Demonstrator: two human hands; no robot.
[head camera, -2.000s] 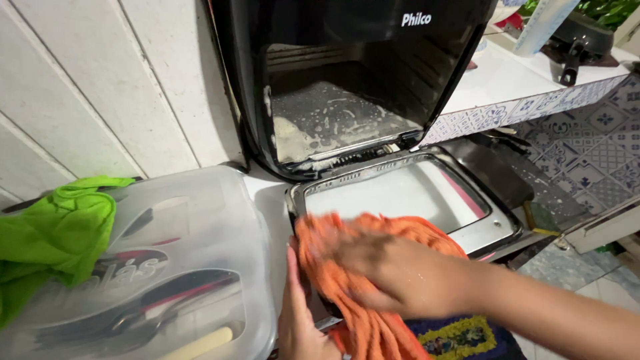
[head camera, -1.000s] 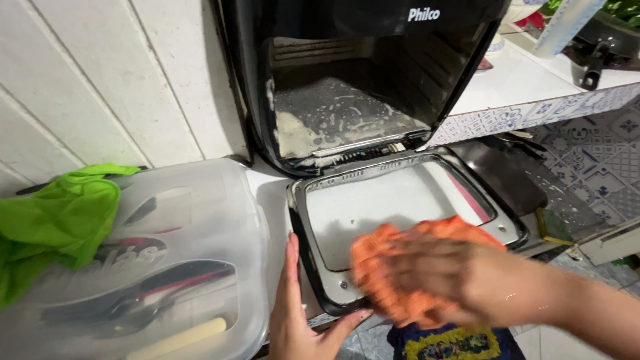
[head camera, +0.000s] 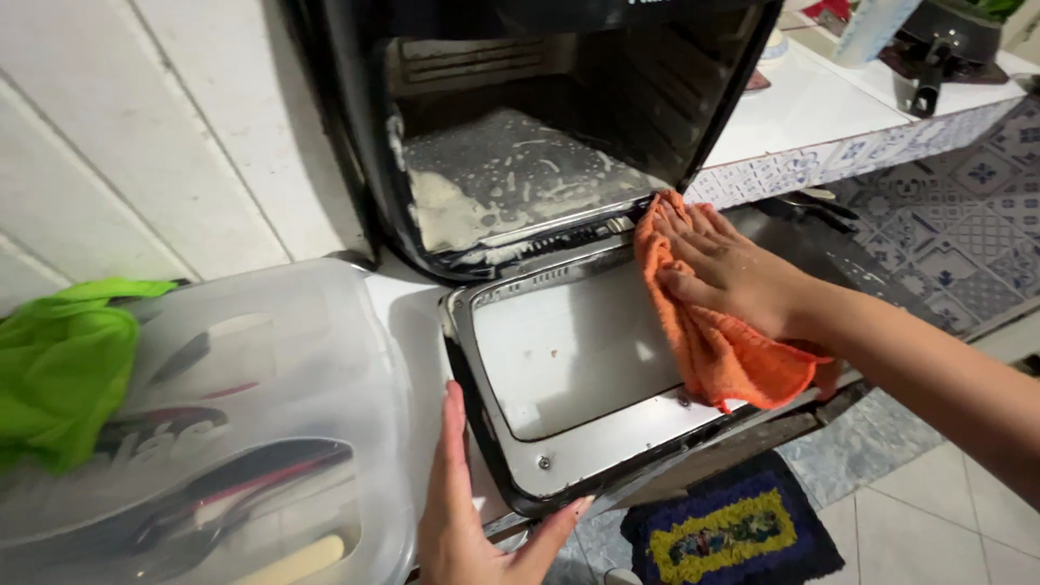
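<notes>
My right hand (head camera: 723, 272) presses an orange cloth (head camera: 756, 366) against the far right part of the open oven door (head camera: 597, 431), close to the hinge side. The door lies flat, its inner side up, with a metal frame around a glass pane (head camera: 569, 349). Above it stands a black Philco countertop oven (head camera: 349, 138), whose floor (head camera: 520, 162) bears whitish foamy smears. My left hand (head camera: 479, 504) is at the door's near left corner, thumb and fingers spread around the edge. Part of the door is hidden under the cloth.
A translucent plastic box (head camera: 325, 325) of utensils stands at left, a green cloth (head camera: 73, 366) on its lid. A white wall (head camera: 138, 146) rises behind. A tiled counter (head camera: 796, 122) with a dark pan (head camera: 951, 32) lies at upper right. Below is a floor mat (head camera: 731, 528).
My right hand has moved with the orange cloth from the door's near edge to its far right part by the oven opening. My left hand stays by the near left corner.
</notes>
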